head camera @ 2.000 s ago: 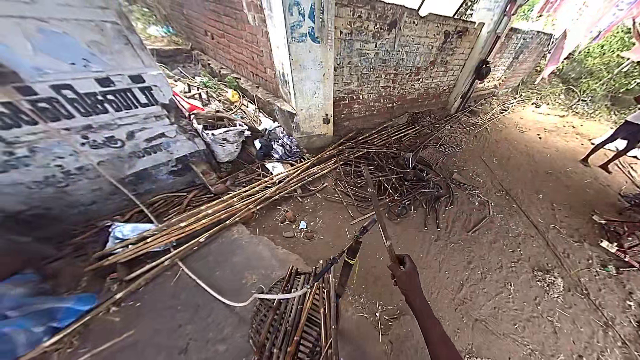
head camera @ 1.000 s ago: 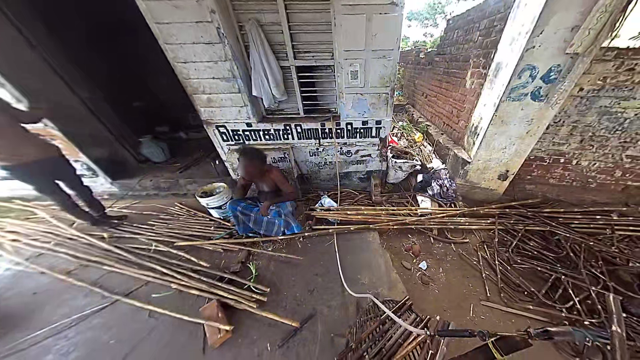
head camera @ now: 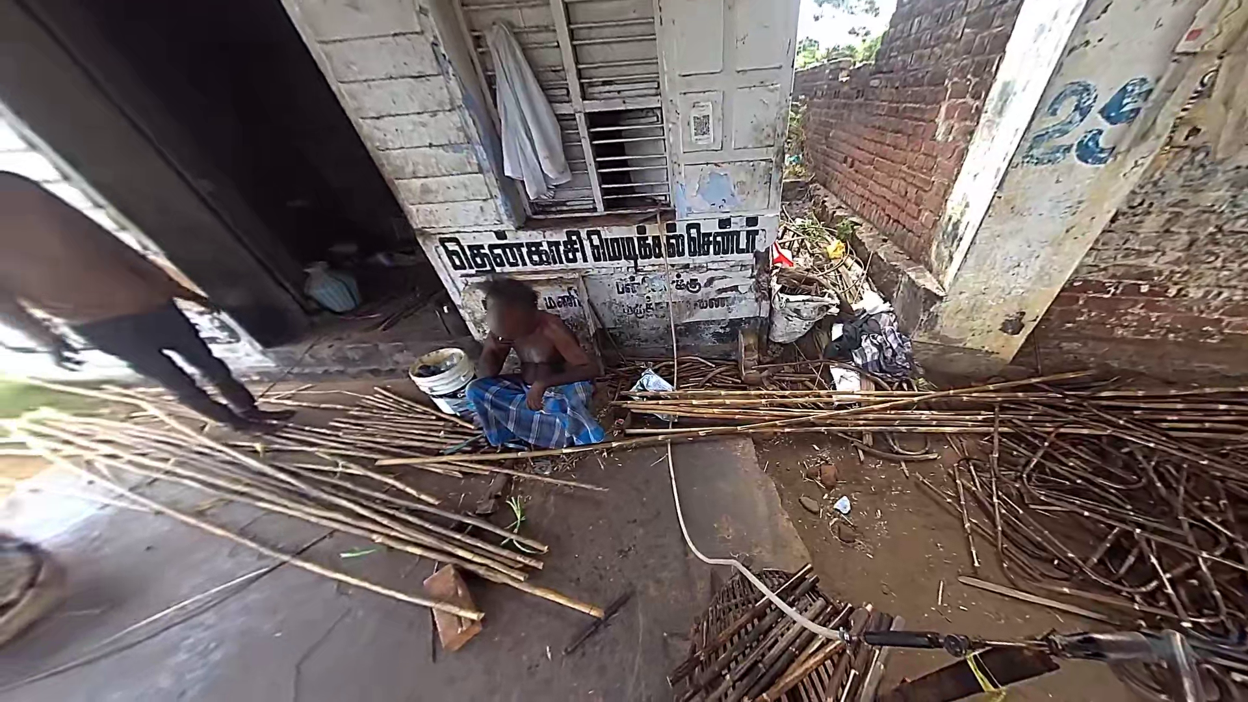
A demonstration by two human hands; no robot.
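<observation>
Neither my left hand nor my right hand shows, so what they hold is hidden. At the lower right lies a metal torch-like tool (head camera: 912,641) with a pale hose (head camera: 694,546) attached. The hose curves up toward the wall. Beside the tool, short dark canes (head camera: 780,639) rest across a slatted rack or basket (head camera: 717,624). Many bent canes (head camera: 1121,507) form a tangled heap at the right. Long straight cane poles (head camera: 829,414) lie along the wall's foot, and more poles (head camera: 361,497) fan out over the floor at the left.
A person (head camera: 541,375) sits by the wall beside a white bucket (head camera: 444,375). Another person (head camera: 117,283) stands at the left near the pole ends. A brick (head camera: 451,609) lies under some poles. A stuffed sack (head camera: 801,310) stands near the concrete pillar (head camera: 1033,185).
The view has swung far left. My right hand, seen two seconds ago on a long thin piece, is out of view. The standing person came into view at the left.
</observation>
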